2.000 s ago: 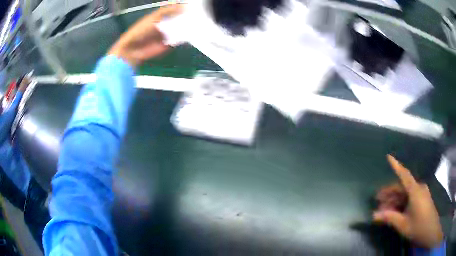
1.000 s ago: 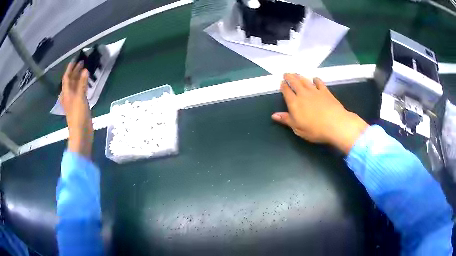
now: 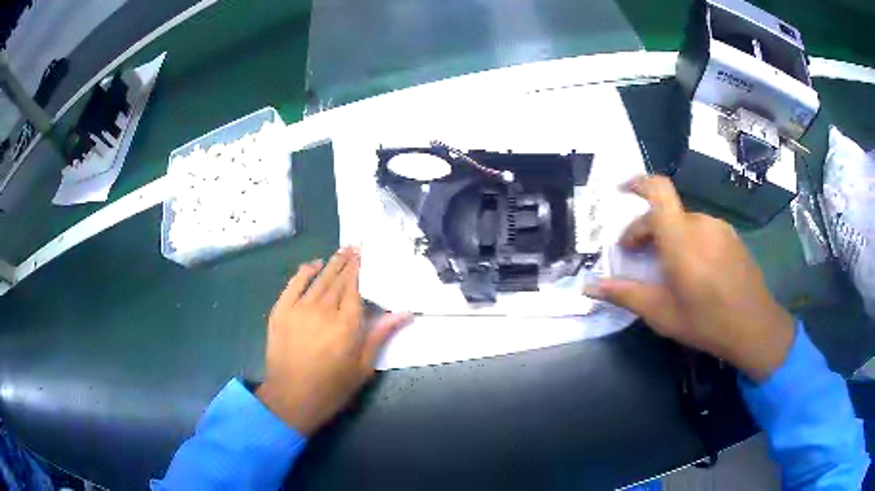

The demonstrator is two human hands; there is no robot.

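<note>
A black plastic mechanism (image 3: 499,216) with a round centre, a ribbed strip and an oval opening at its top left sits in a white housing (image 3: 398,273) on a white protective sheet (image 3: 432,343) in front of me. A thin reddish lead wire (image 3: 470,161) crosses its top. My left hand (image 3: 321,336) lies at the sheet's lower left edge, fingers on the edge, thumb apart. My right hand (image 3: 686,278) is at the housing's right side, thumb and fingers around its right edge; the fingertips' contact is partly unclear.
A clear bin (image 3: 230,187) of small white parts stands at left. A grey-white feeder unit (image 3: 748,105) is at upper right, plastic bags (image 3: 849,206) at far right. Another black assembly (image 3: 104,120) on a sheet is at upper left. A dark tool (image 3: 708,393) lies under my right wrist.
The mechanism, housing and sheet have come from the raised strip down onto the bench. My left hand has left the far-left assembly for this sheet; my right hand has moved to the housing's right edge.
</note>
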